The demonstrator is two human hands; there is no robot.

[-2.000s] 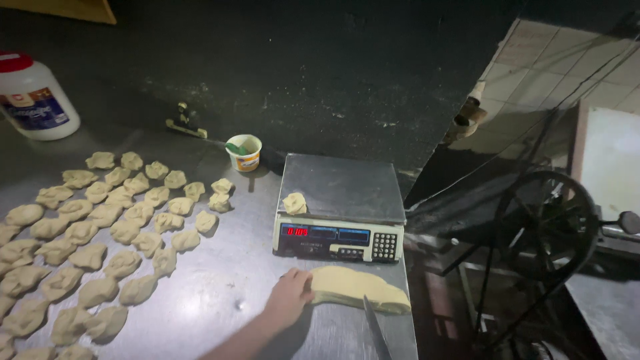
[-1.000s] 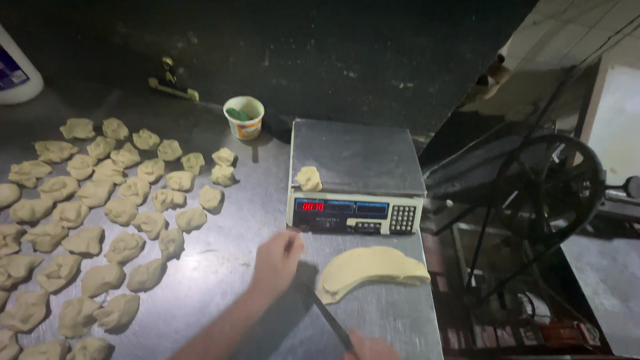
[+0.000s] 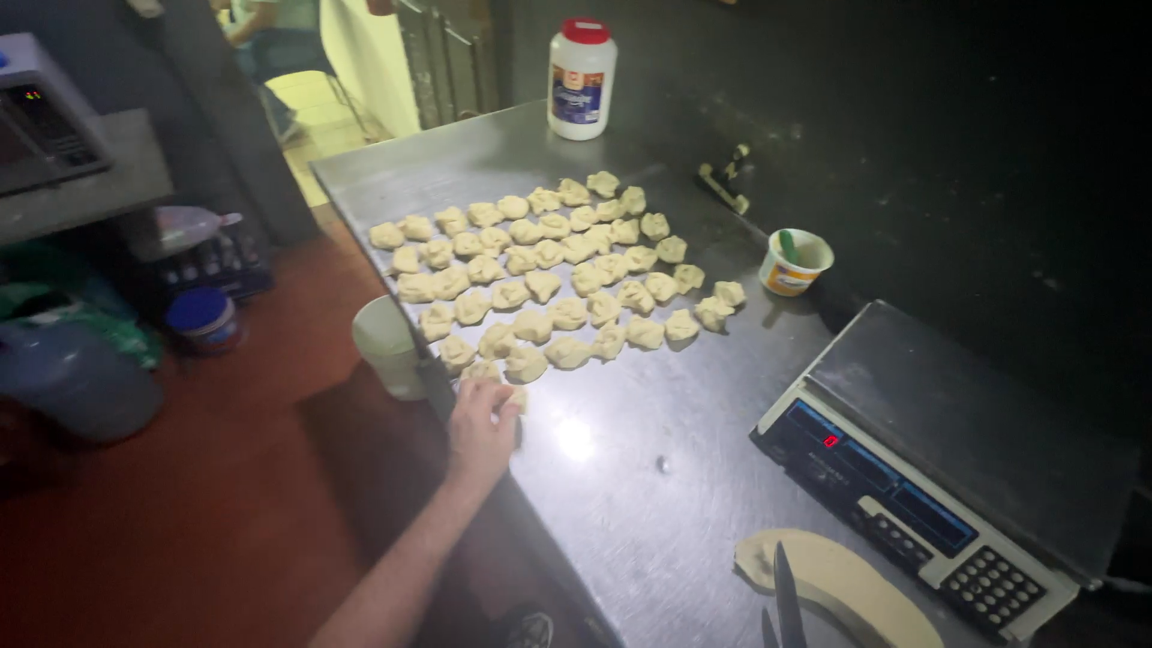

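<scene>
My left hand (image 3: 486, 423) holds a small piece of dough (image 3: 516, 399) at the near left edge of the steel table (image 3: 621, 504), beside the closest row of dough pieces (image 3: 569, 352). Many such pieces lie in rows over the table's far half. At the lower right a long slab of dough (image 3: 837, 571) lies in front of the digital scale (image 3: 936, 450), whose platform bears no dough. A knife blade (image 3: 787, 594) reaches over the slab; its handle is out of view. My right hand is outside the frame.
A white jar with a red lid (image 3: 581, 85) stands at the back, a small tub (image 3: 796, 261) near the dark wall. A pale bucket (image 3: 391, 346) is beside the table's left edge. A microwave (image 3: 45, 117) sits far left; a person's arm (image 3: 252, 20) shows beyond the doorway.
The view has swung left. The dough piece that lay on the scale is off it, and my left hand has moved from near the scale to the rows of dough. My right hand has left the view.
</scene>
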